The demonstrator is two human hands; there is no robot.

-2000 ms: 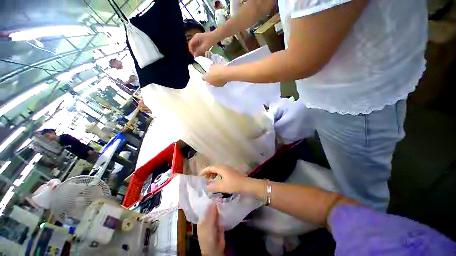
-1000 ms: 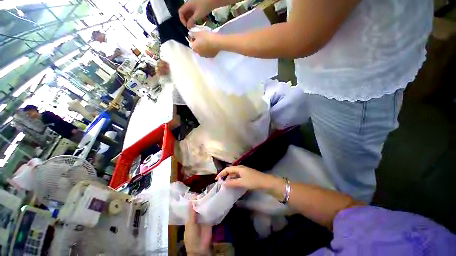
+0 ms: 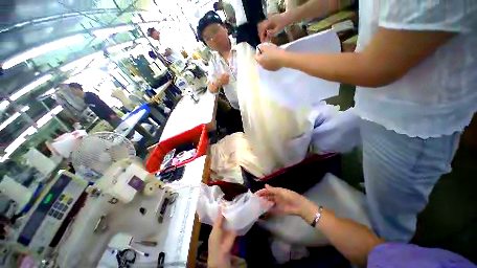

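A thin, sheer white cloth piece (image 3: 238, 212) is held between my two hands, past the front edge of the machine table. My left hand (image 3: 222, 241) is at the bottom, upright, with the cloth at its fingertips; its lower part is cut off by the picture's edge. My right hand (image 3: 285, 201), with a bracelet at the wrist, pinches the right end of the cloth. The cloth is bunched and hides some fingertips.
A red basket (image 3: 201, 142) holds small items. Scissors (image 3: 125, 256) lie on the machine bed, left. Cream cloth (image 3: 261, 125) hangs into a bin. A standing person (image 3: 413, 94) at right holds a white sheet (image 3: 308, 70). Another person (image 3: 222, 47) sits behind. A fan (image 3: 102, 152) stands left.
The view has swung left, showing more of the machine bed. My right hand has turned and opened out somewhat, still at the cloth. The black garment has left view; the seated person now shows.
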